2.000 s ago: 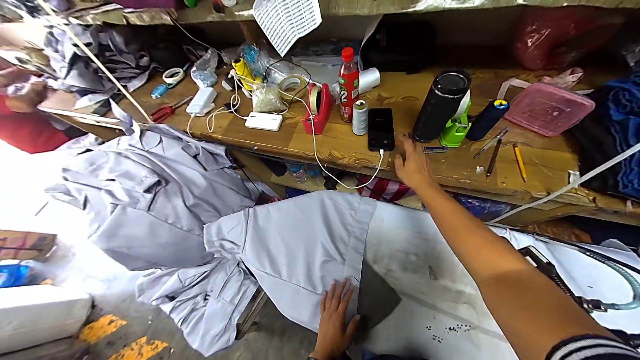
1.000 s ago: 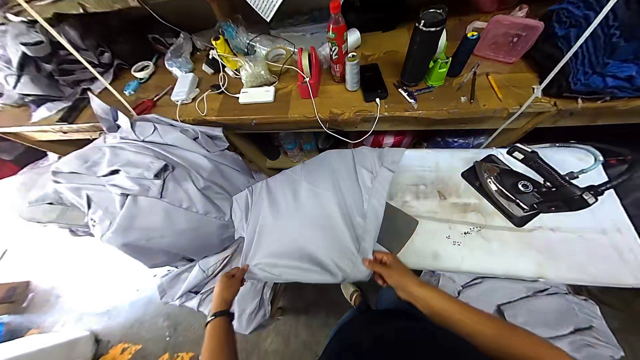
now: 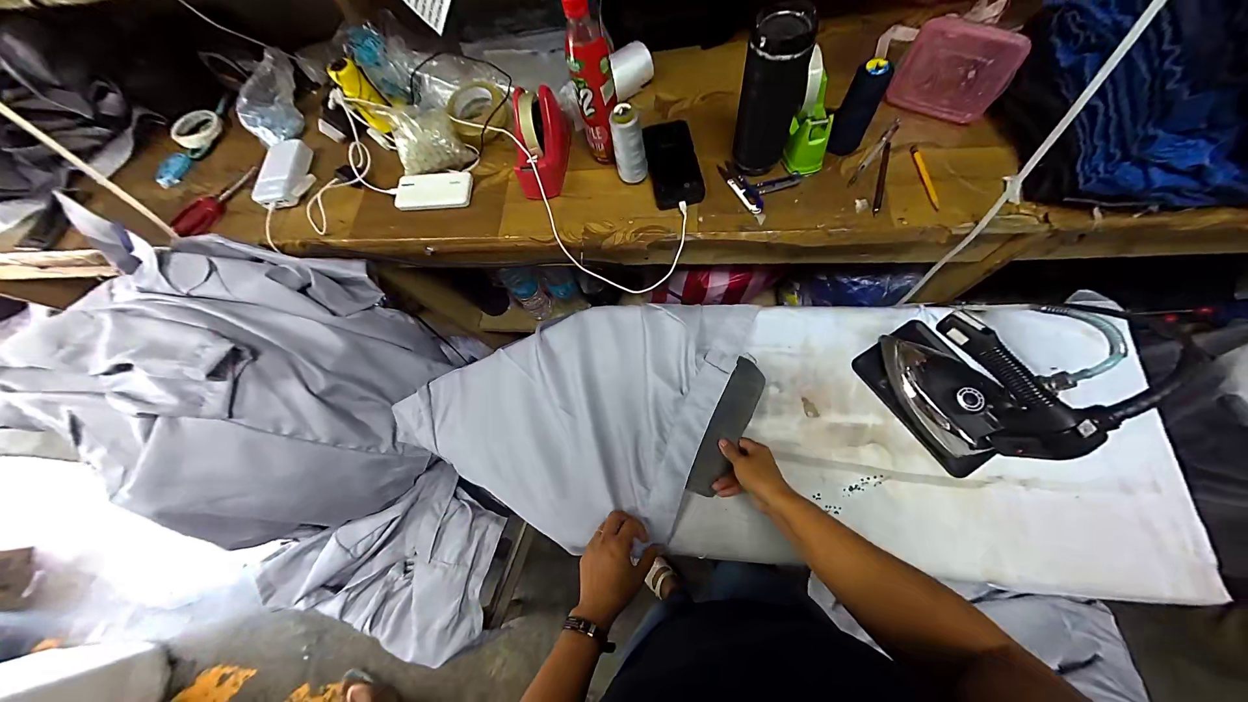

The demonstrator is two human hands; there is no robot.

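A light grey garment piece lies spread over the left part of the white ironing board. Along its right edge sits a dark grey flat strip, partly under the cloth. My right hand pinches the strip's lower right edge between thumb and fingers. My left hand rests on the garment's lower edge, fingers bent over the cloth; whether it grips is hard to tell. A steam iron lies on a black rest pad to the right of both hands.
Grey garments are heaped at the left. Behind the board, a wooden table holds a phone, a red tape dispenser, a black bottle and thread spools. A white cord runs diagonally at the right. More grey cloth hangs below the board.
My right hand has moved from the garment's lower right corner onto the dark strip. My left hand has shifted right along the lower edge. The garment's lower edge has changed shape.
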